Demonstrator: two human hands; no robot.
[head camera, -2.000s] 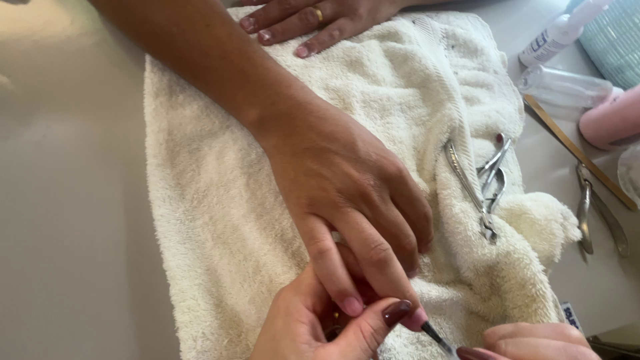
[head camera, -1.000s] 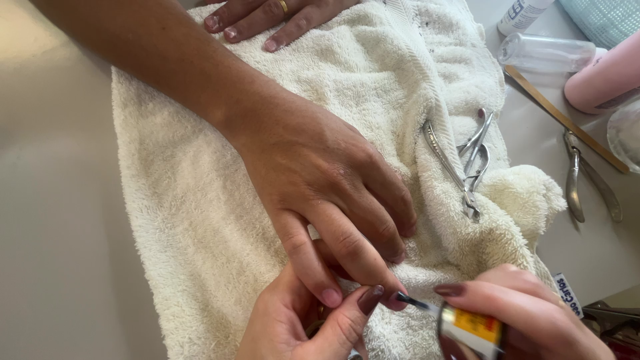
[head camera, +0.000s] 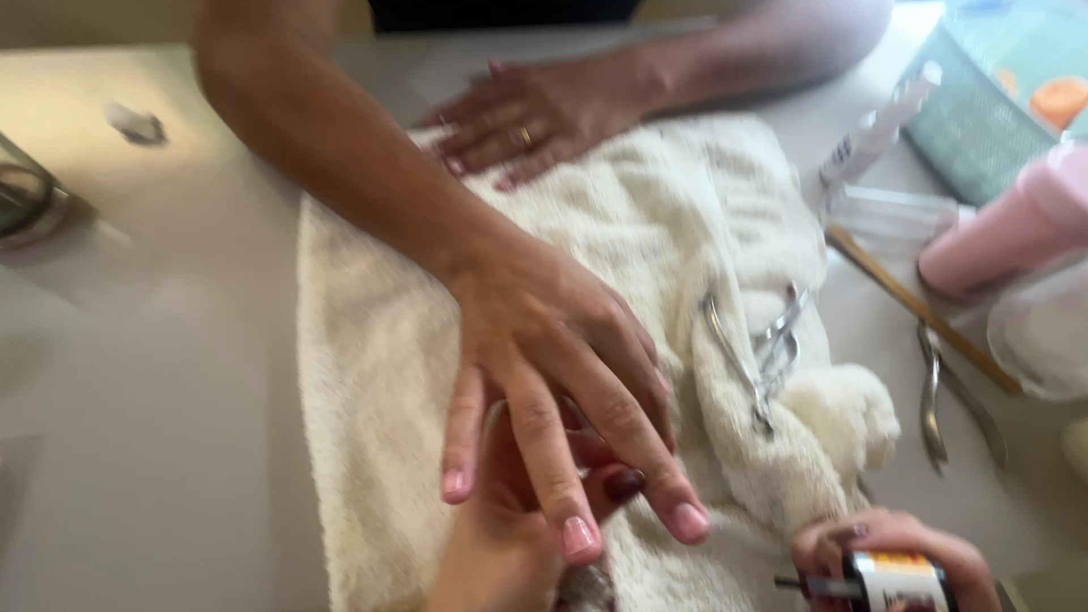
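Note:
My left hand (head camera: 510, 527), with dark painted nails, is under another person's spread hand (head camera: 552, 340) and holds it from below, its thumb between two of the fingers. At the lower right my right hand (head camera: 892, 552) grips a nail polish bottle (head camera: 901, 582) with a printed label. A dark brush (head camera: 807, 585) sticks out to the bottle's left, apart from the other person's nails. The person's other hand (head camera: 535, 119), wearing a gold ring, lies flat at the top of the cream towel (head camera: 374, 357). Metal cuticle nippers (head camera: 756, 365) lie on the towel's right part.
Right of the towel are a wooden stick (head camera: 926, 310), a second pair of nippers (head camera: 939, 391), a clear plastic tube (head camera: 901, 212), a pink bottle (head camera: 1011, 229), a white bottle (head camera: 880, 127) and a teal basket (head camera: 977, 110). A glass jar (head camera: 25, 200) stands at the far left.
The brush was at the other person's fingertip and is now away from it, with my right hand farther right. My left hand has shifted under their hand, whose fingers are now spread. The view has shifted.

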